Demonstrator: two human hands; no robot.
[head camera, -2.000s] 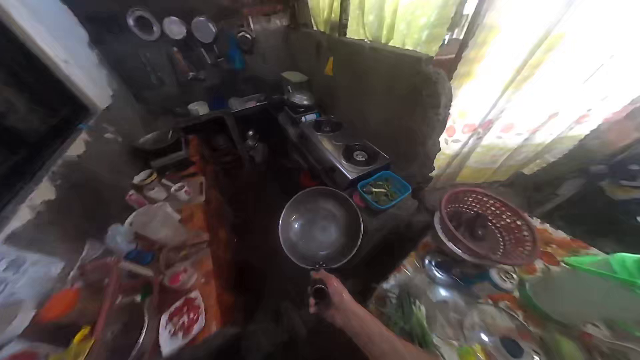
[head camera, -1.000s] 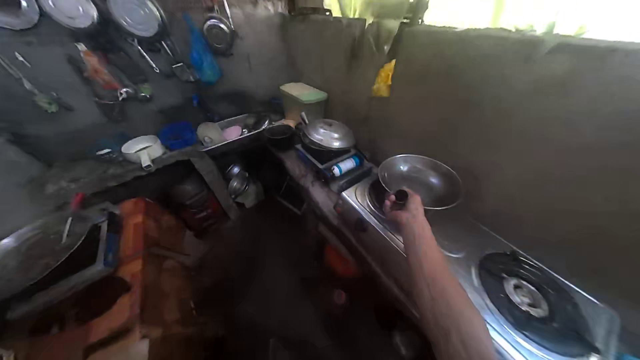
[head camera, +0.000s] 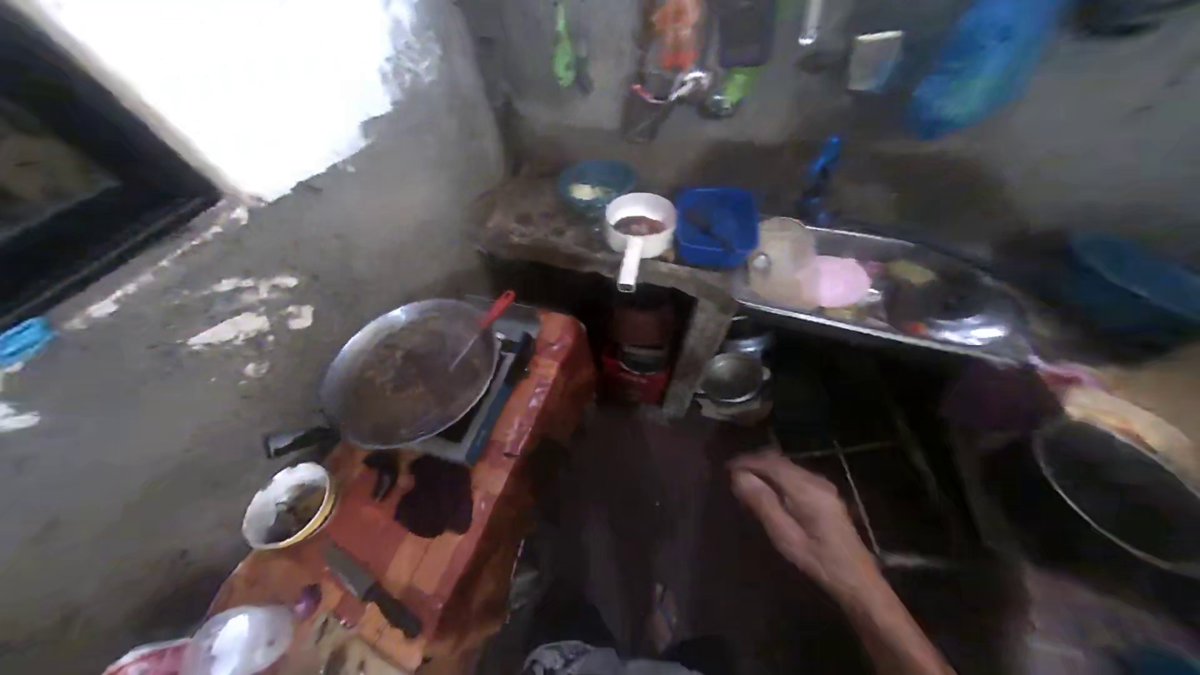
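Observation:
My right hand (head camera: 797, 511) hangs over the dark floor at lower centre-right, with no pan in it; its fingers are blurred and look loosely curled. My left hand is out of view. To the left, a large wok (head camera: 412, 375) with brown contents and a red-handled utensil (head camera: 485, 328) in it sits on a portable stove (head camera: 487, 412) on a wooden table (head camera: 469, 553). A dark cloth (head camera: 436, 497) lies in front of the stove. Nearer are a kitchen knife (head camera: 370, 591) and a white bowl (head camera: 291, 506) with dark contents.
A concrete counter (head camera: 544, 225) at the back holds a white saucepan (head camera: 640, 225) and a blue plastic basin (head camera: 717, 227). Right of them is a metal sink (head camera: 844, 323) with dishes. Metal pots (head camera: 733, 378) stand beneath. A dark round pan (head camera: 1116, 487) is at the right.
The frying pan held in my right hand earlier is no longer in it. The view has swung left to the wok table and sink.

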